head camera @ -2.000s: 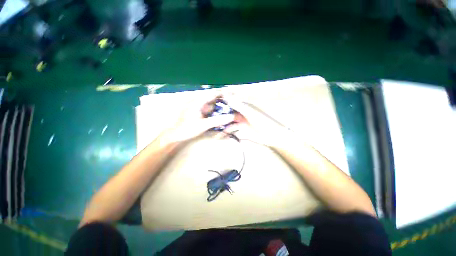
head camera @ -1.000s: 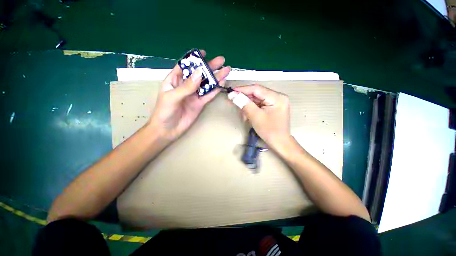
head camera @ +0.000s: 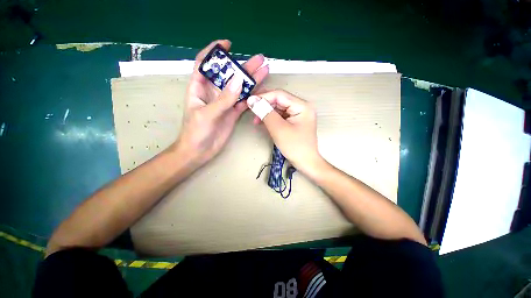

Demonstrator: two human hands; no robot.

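Observation:
My left hand (head camera: 205,113) holds a small open black housing (head camera: 228,72) with its open side up, thumb over the board. A pale circuit board with dark and white parts shows inside. My right hand (head camera: 291,125), with a white wrap on one finger, pinches at the housing's lower right corner. The cord end and any strain relief there are hidden by the fingertips. The black output cable (head camera: 276,173) hangs or lies as a tied coil below my right hand, over the cardboard, with a loose end at its left and a small black plug at its right.
A tan cardboard sheet (head camera: 192,215) with small holes at left lies under my hands. A white sheet edge (head camera: 326,67) shows behind it. A white-topped stack (head camera: 486,169) with dark edges stands at right. Yellow-black tape (head camera: 145,264) runs along the near edge.
My right hand has moved left, up against the housing's corner, where a short stretch of cord showed before. The coil has shifted left. The housing has turned slightly in my left hand.

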